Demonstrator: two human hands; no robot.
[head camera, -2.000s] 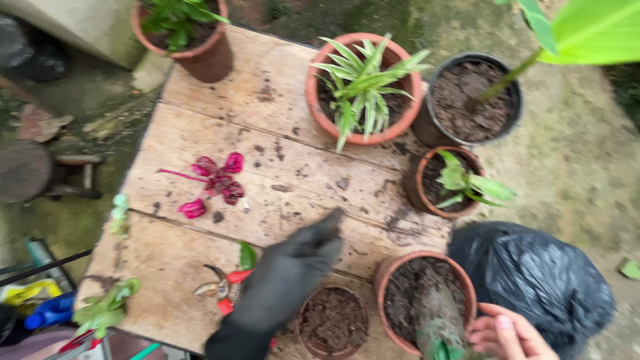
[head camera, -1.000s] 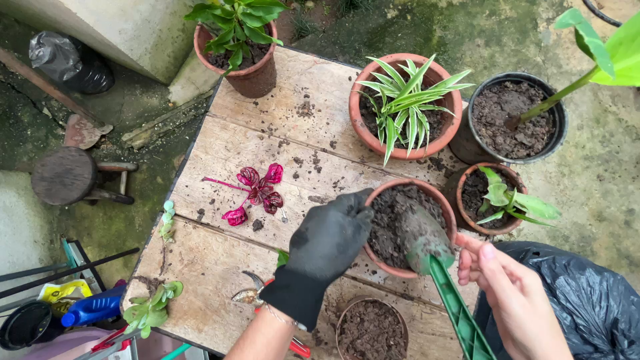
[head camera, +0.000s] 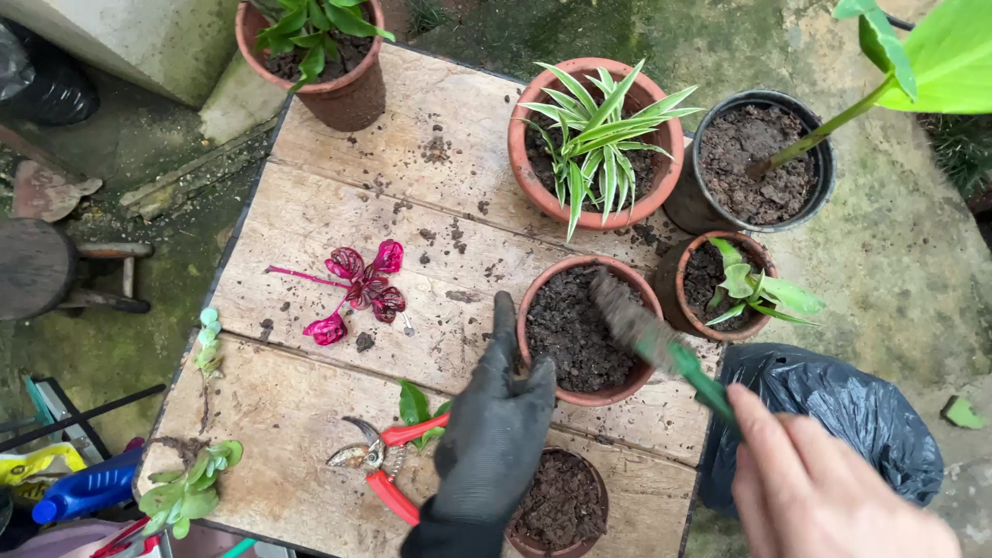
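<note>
My left hand (head camera: 496, 418), in a black glove, rests against the left side of a terracotta pot (head camera: 535, 310) filled with dark soil, thumb and fingers apart. My bare right hand (head camera: 806, 473) grips the green handle of a garden trowel (head camera: 659, 345), whose soil-caked blade lies over the soil in that pot. Red-handled pruning shears (head camera: 380, 453) lie with their blades apart, left of my gloved hand. A smaller pot of soil (head camera: 562, 504) stands below the glove. A cutting with magenta leaves (head camera: 360, 283) lies on the wooden table (head camera: 310, 395).
A spider plant pot (head camera: 519, 170), a black plastic pot (head camera: 825, 170) and a small potted plant (head camera: 682, 294) stand at the right; another potted plant (head camera: 349, 101) at the upper left. Succulent cuttings (head camera: 186, 492) lie by the left edge. A black plastic bag (head camera: 837, 426) bulges beside the table.
The soil-filled pot has moved up the table from its place beside the smaller pot. My left hand has come to its side, and the trowel blade has changed its angle over the soil.
</note>
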